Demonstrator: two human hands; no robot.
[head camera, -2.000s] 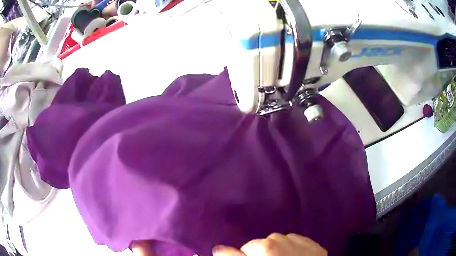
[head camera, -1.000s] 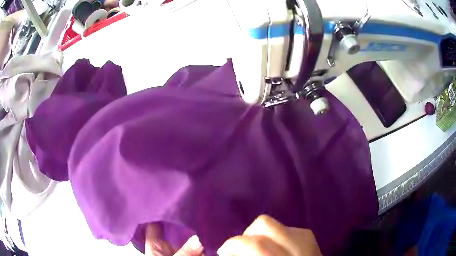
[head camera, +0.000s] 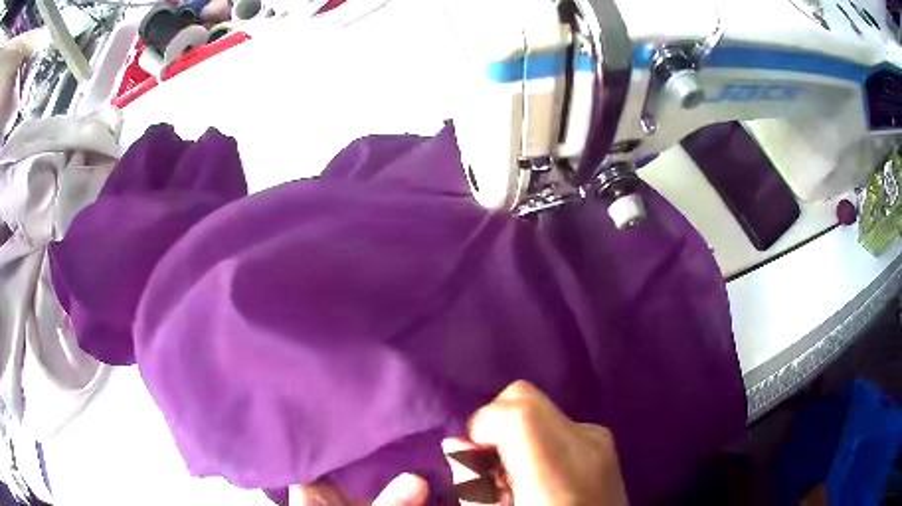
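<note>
The purple cloth (head camera: 346, 296) is spread over the table, and its upper edge runs under the presser foot (head camera: 544, 203) of the white sewing machine (head camera: 811, 84). Folds run through the cloth from the foot. My right hand (head camera: 554, 445) is a fist over the cloth at the bottom, closed on a small brassy tool, probably snips (head camera: 475, 472). My left hand (head camera: 361, 492) is cut off by the bottom edge; its fingertips pinch the near edge of the purple cloth.
Pale grey cloth (head camera: 40, 188) lies at the left edge. Thread spools (head camera: 163, 30) stand by a red tray (head camera: 188, 67) behind left. A phone (head camera: 742, 186), dark rod (head camera: 786, 255) and green packet (head camera: 880, 212) lie right. A blue crate (head camera: 856, 445) is low right.
My right hand has come up into view, and the small brassy tool in it now shows. My left fingertips have moved a little right at the cloth's near edge. The cloth there has shifted.
</note>
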